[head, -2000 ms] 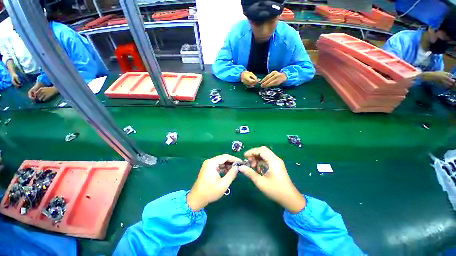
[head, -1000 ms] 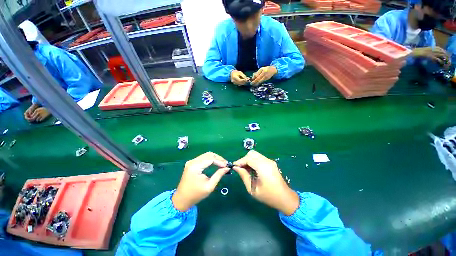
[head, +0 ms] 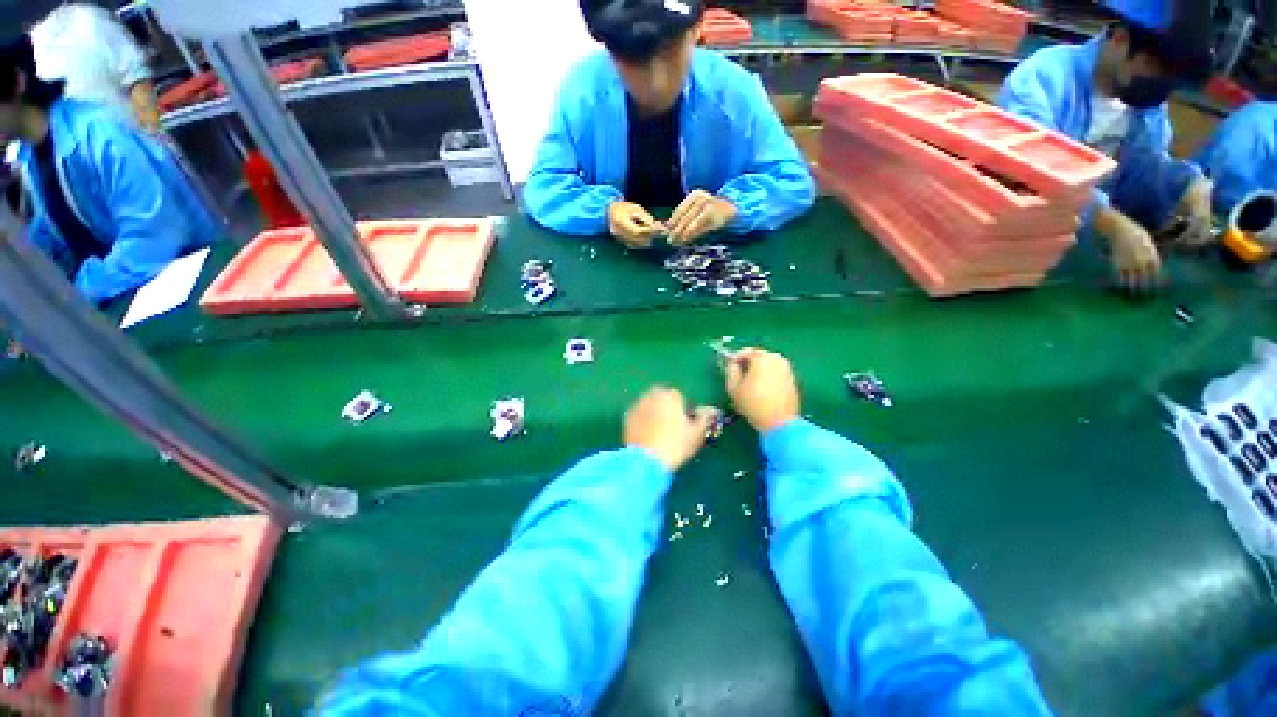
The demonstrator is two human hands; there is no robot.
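My left hand (head: 670,429) is over the near edge of the green belt, slightly blurred, its fingertips on a small dark electronic module (head: 717,422). My right hand (head: 765,390) reaches further over the belt, its fingertips closed on a small pale-and-dark module (head: 723,347). The fingers hide part of both pieces, and whether they touch the belt is unclear. Tiny pale scraps (head: 700,518) lie on the dark green bench between my forearms.
Belt (head: 448,367) carries spaced modules (head: 507,416). A salmon-pink tray (head: 182,609) with a heap of modules is at left. Grey metal posts (head: 133,357) rise at left. Across are an empty tray (head: 350,266), stacked trays (head: 952,196) and several workers. A clear plastic tray (head: 1239,441) is at right.
My hands were together over the bench on one small piece; they have moved forward to the belt and apart. The white ring and white card no longer show. The view has shifted.
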